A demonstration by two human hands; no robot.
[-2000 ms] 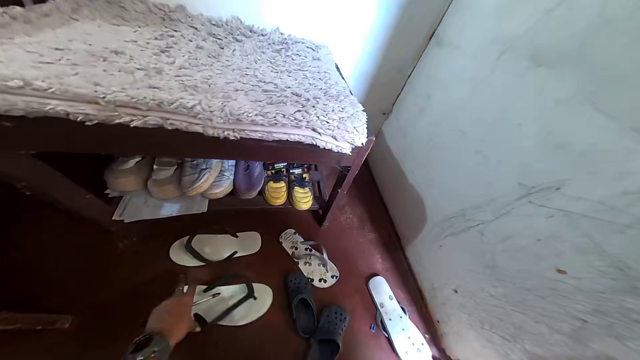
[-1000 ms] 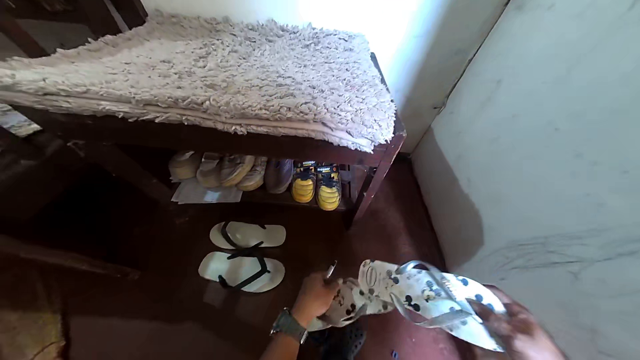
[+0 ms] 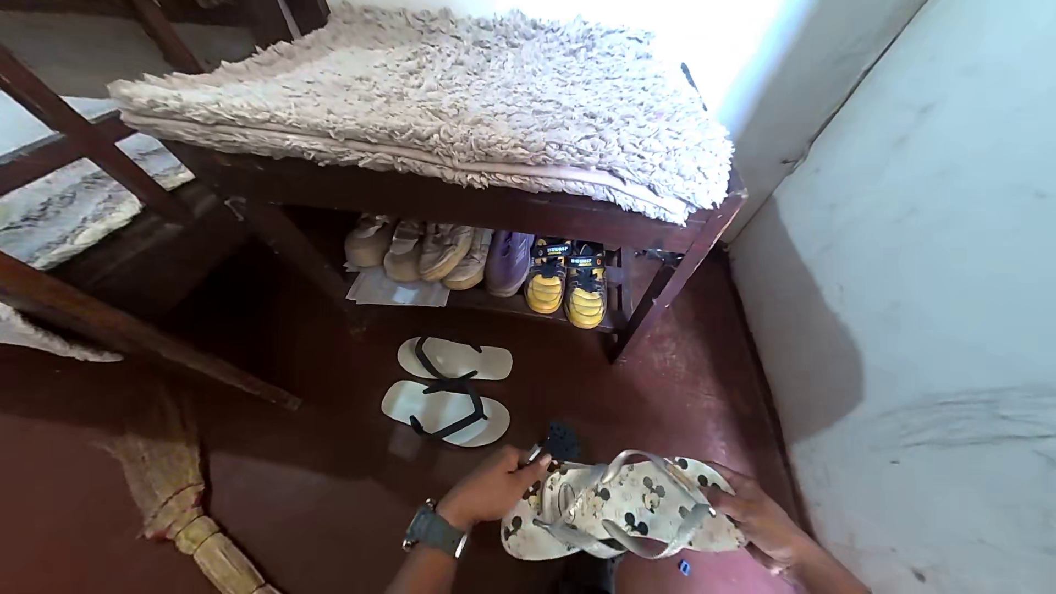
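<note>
My left hand, with a watch on its wrist, grips one white flip-flop with a cartoon print; a small pen-like object shows at its fingers. Its mate, with silvery straps, is held by my right hand at the far end. The two flip-flops overlap in front of me. On the floor up and to the left lies a pair of pale flip-flops with dark straps, one behind the other. A dark clog is mostly hidden behind my left hand and the printed pair.
A dark wooden bench bears a shaggy rug. Several shoes, including yellow ones and a purple one, stand on its lower shelf. A wall rises at right. A straw broom and a wooden leg are at left.
Two seconds ago my left hand was at the pale flip-flops and a printed one lay on the floor. Now both hands hold the printed pair, brought closer together since one second ago.
</note>
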